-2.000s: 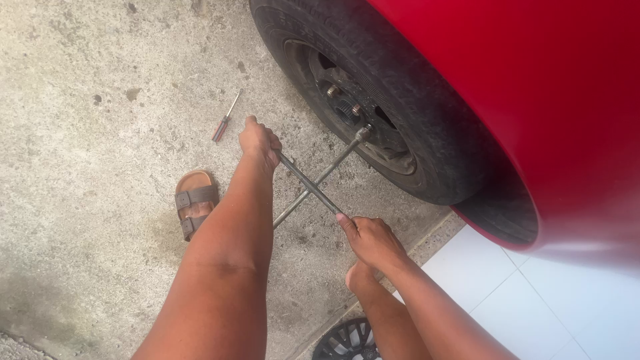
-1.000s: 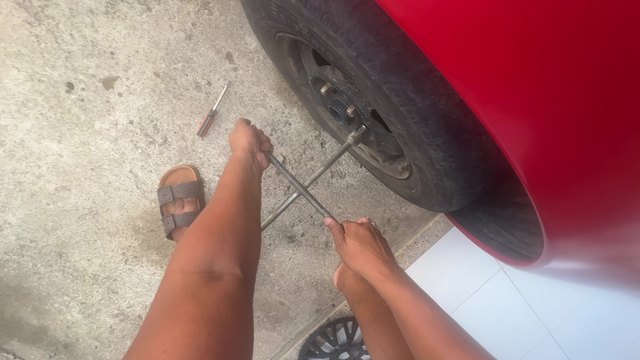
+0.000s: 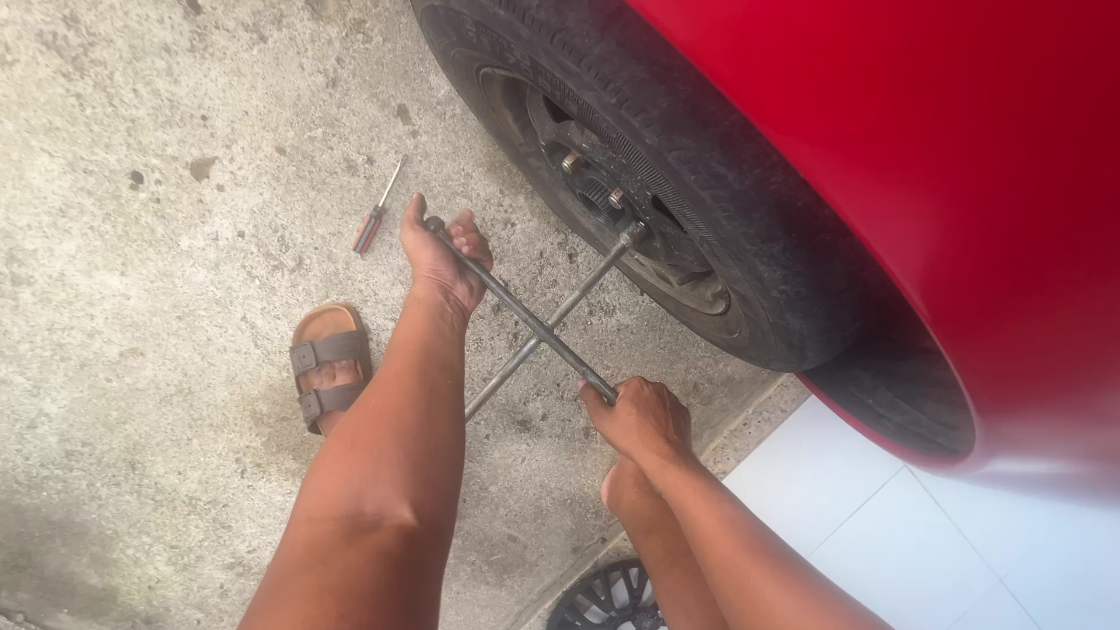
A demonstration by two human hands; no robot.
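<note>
A metal four-way lug wrench (image 3: pixel 544 332) has one socket on a lug nut at the lower part of the car wheel's steel rim (image 3: pixel 604 188). Around the upper left arm's end is my left hand (image 3: pixel 446 254), its fingers partly uncurled and the bar lying across the palm. My right hand (image 3: pixel 640 420) grips the lower right arm. Two uncovered lug nuts (image 3: pixel 572 163) show near the hub. The wrench's fourth arm runs down behind my left forearm, its end hidden.
A screwdriver (image 3: pixel 368 229) lies on the concrete left of my left hand. Below it is my sandalled foot (image 3: pixel 331 367). A black wheel cover (image 3: pixel 604 599) lies at the bottom, beside white floor tiles (image 3: pixel 866 516). The red car body (image 3: pixel 875 114) overhangs the right side.
The fingers of my left hand have loosened around the wrench arm. My right hand keeps its grip, and the socket remains at the same lug nut.
</note>
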